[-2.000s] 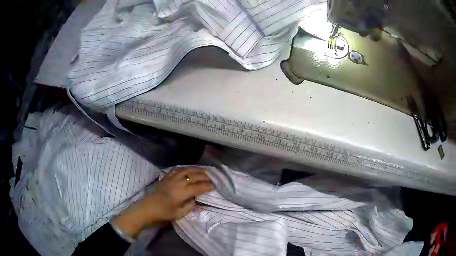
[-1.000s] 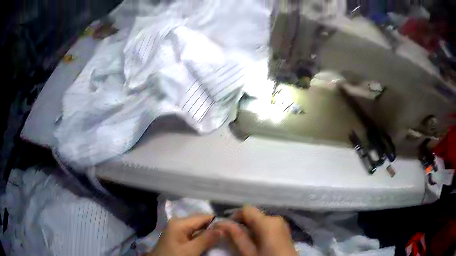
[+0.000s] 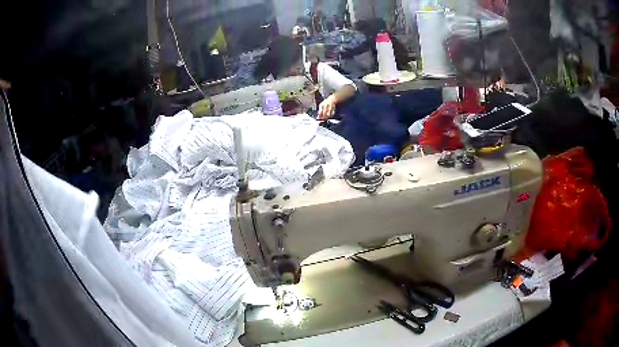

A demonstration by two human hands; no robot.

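Observation:
Neither of my hands is in the picture. A large heap of white striped garment cloth (image 3: 197, 210) lies left of and behind the cream sewing machine (image 3: 380, 203). Part of it reaches the lit presser foot area (image 3: 288, 298). A white cloth with a thin dark edge (image 3: 64, 230) rises close to the camera at the left; what holds it is not visible. Long black shears (image 3: 429, 298) and small dark snips (image 3: 402, 316) lie on the machine bed, beside a small brown-grey piece (image 3: 451, 316).
A red plastic bag (image 3: 569, 203) is right of the machine. A phone (image 3: 501, 117) lies behind its right end. A pink-topped thread cone (image 3: 385, 57) and a white cone (image 3: 434, 44) stand behind. Another person's hand (image 3: 328, 107) shows beyond the heap.
The view has tilted up from the lap and table edge to the whole machine and background. Both hands have left the picture. White cloth now rises at the left.

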